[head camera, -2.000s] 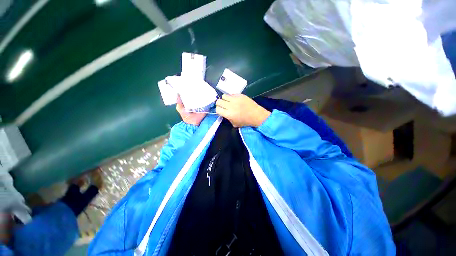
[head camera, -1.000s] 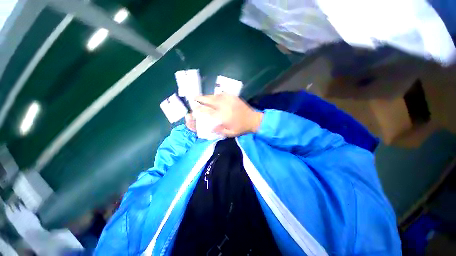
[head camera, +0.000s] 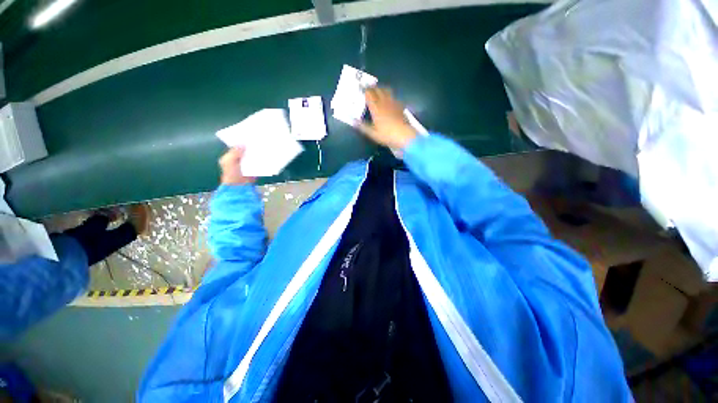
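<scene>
My left hand (head camera: 236, 166) grips several white cards (head camera: 266, 143), slightly fanned, over the front edge of the dark green bench. A white card pack (head camera: 308, 118) with a small dark mark lies on the bench right of them, a thin cord hanging from its lower edge. My right hand (head camera: 386, 118) is on another white card pack (head camera: 349, 95) further right, its fingers at the pack's right side; whether they grip it is unclear. A white edge of something (head camera: 415, 122) shows just right of my right hand.
Green bench (head camera: 157, 142) with a pale rail behind. A large crumpled white poly bag (head camera: 582, 86) covers its right end. White boxes (head camera: 21, 135) stand at the far left. Brown cartons (head camera: 653, 291) are at lower right. A person in a blue smock (head camera: 39, 287) is at lower left.
My hands have moved apart. The left has carried its cards left; the right has moved right to a card pack. One pack now lies separate between them. The view has turned.
</scene>
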